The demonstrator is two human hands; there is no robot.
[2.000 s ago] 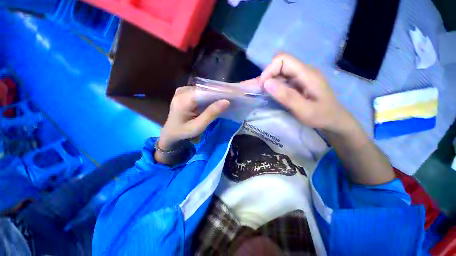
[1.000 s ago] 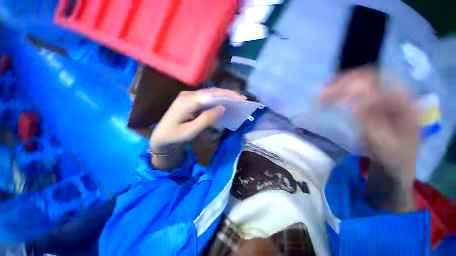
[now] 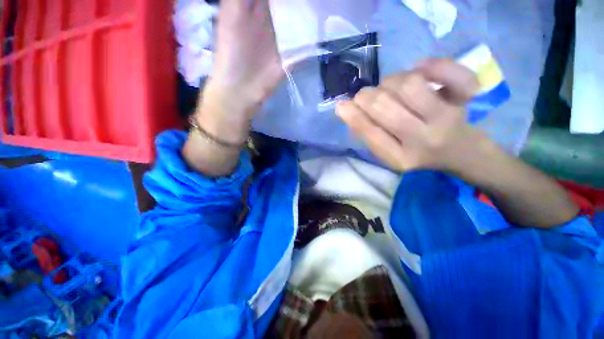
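Observation:
A black phone display (image 3: 338, 78) lies on the pale ribbed mat (image 3: 424, 46). A clear, shiny film (image 3: 301, 56) lies over or just above its upper part and spreads left of it. My left hand (image 3: 246, 56) is blurred and cut off by the top edge, left of the film; whether it grips the film cannot be told. My right hand (image 3: 417, 112) is at the display's lower right corner with fingers curled; what its fingertips hold, if anything, is unclear. It partly hides a white, yellow and blue banded block (image 3: 489, 83).
A large red tray (image 3: 99, 73) stands at left, with a crumpled white heap (image 3: 195, 40) beside it. A white wipe (image 3: 434, 14) lies on the mat at the top. A white sheet stack (image 3: 589, 69) is at far right. Blue floor shows at lower left.
My left hand has moved up from above my lap to the mat, and the milky film it held is no longer seen there. My right hand has moved left to the display. The view has shifted.

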